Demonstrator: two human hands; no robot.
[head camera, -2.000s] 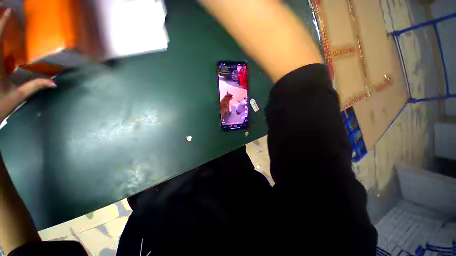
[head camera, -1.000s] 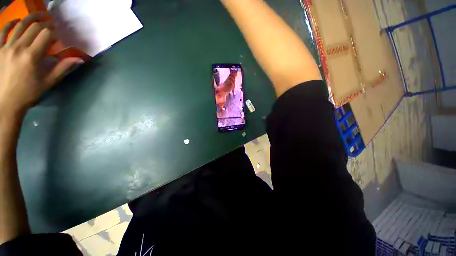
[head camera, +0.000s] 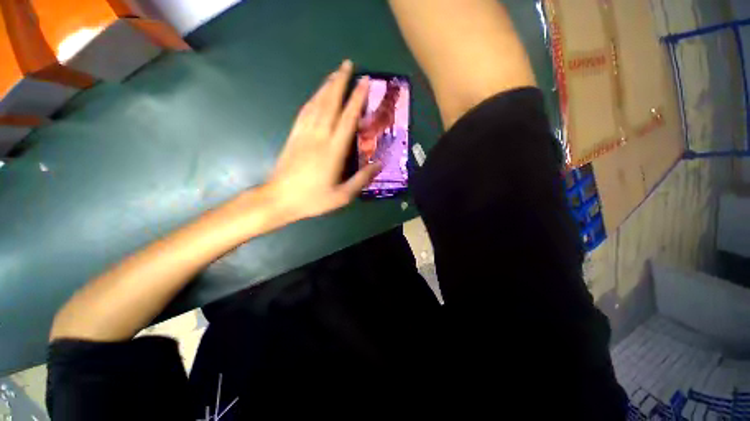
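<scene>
My left hand (head camera: 317, 156) is over the left side of a black smartphone (head camera: 395, 136) with a lit screen, fingers apart and thumb at the screen's lower part. Whether the fingers touch it is unclear. The phone lies flat on the green bench (head camera: 164, 156). My right forearm reaches up past the top edge, so my right hand is out of the picture. Orange-and-white product boxes (head camera: 103, 49) stand in a row at the upper left, with a white flap (head camera: 193, 10) sticking out at the top edge.
A small white label (head camera: 418, 154) lies beside the phone. A large brown corrugated carton (head camera: 613, 90) is right of the bench, with a blue plastic crate (head camera: 585, 207) by it. A blue metal frame (head camera: 676, 99) stands at far right, above a grey bin (head camera: 691, 300).
My left hand has let go of the orange boxes and moved right to the phone. More of the box row now shows at the upper left. My right hand stays out of view.
</scene>
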